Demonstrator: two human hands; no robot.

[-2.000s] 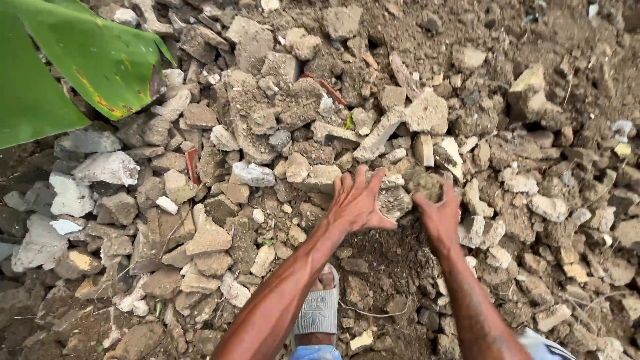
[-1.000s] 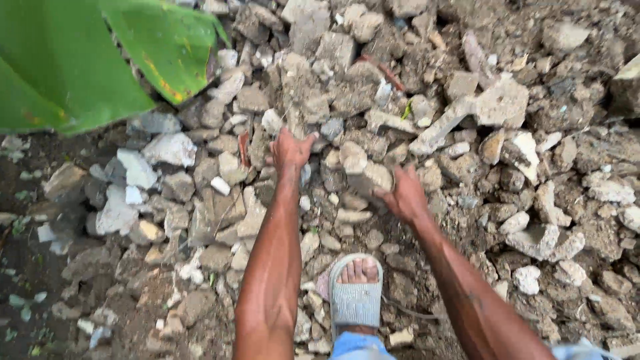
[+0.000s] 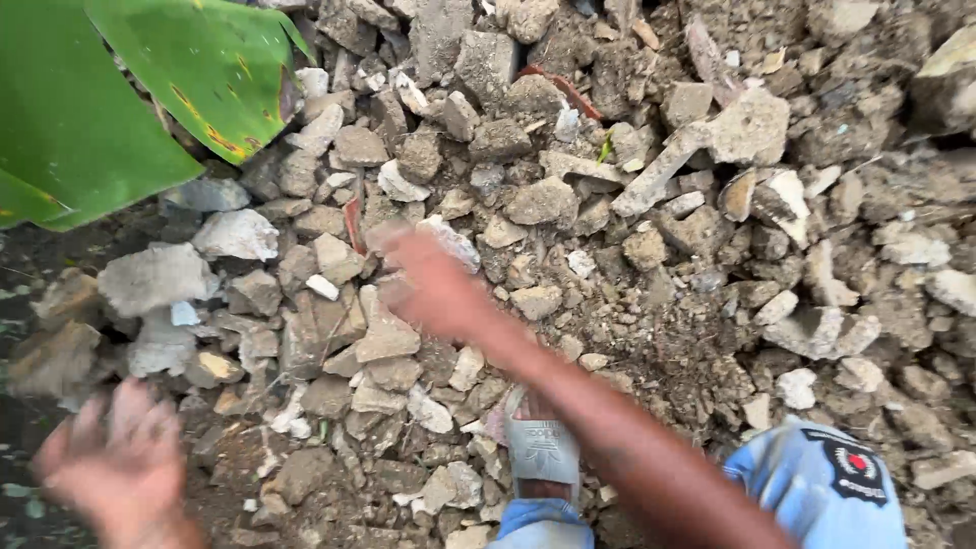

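Note:
At the lower left, my left hand (image 3: 114,457) is blurred, its fingers spread and nothing in them. Just above its fingertips is a blurred brownish stone (image 3: 57,358), apart from the hand. My right hand (image 3: 423,278) reaches across the middle of the rubble, also blurred, beside a whitish stone (image 3: 454,244) and a thin reddish shard (image 3: 353,225). Whether its fingers hold a piece cannot be made out. A pale grey chunk (image 3: 156,278) and a white chunk (image 3: 236,234) lie among the stones at the left.
Broad green leaves (image 3: 84,114) overhang the upper left. A broken concrete piece with a long arm (image 3: 747,126) lies at the upper right. My sandalled foot (image 3: 543,450) stands on rubble at the bottom, beside my denim-covered knee (image 3: 823,480). Loose brown soil (image 3: 671,343) shows right of centre.
My left hand has moved from the middle of the rubble to the lower left. My right hand has moved left, to where the left hand was near the reddish shard.

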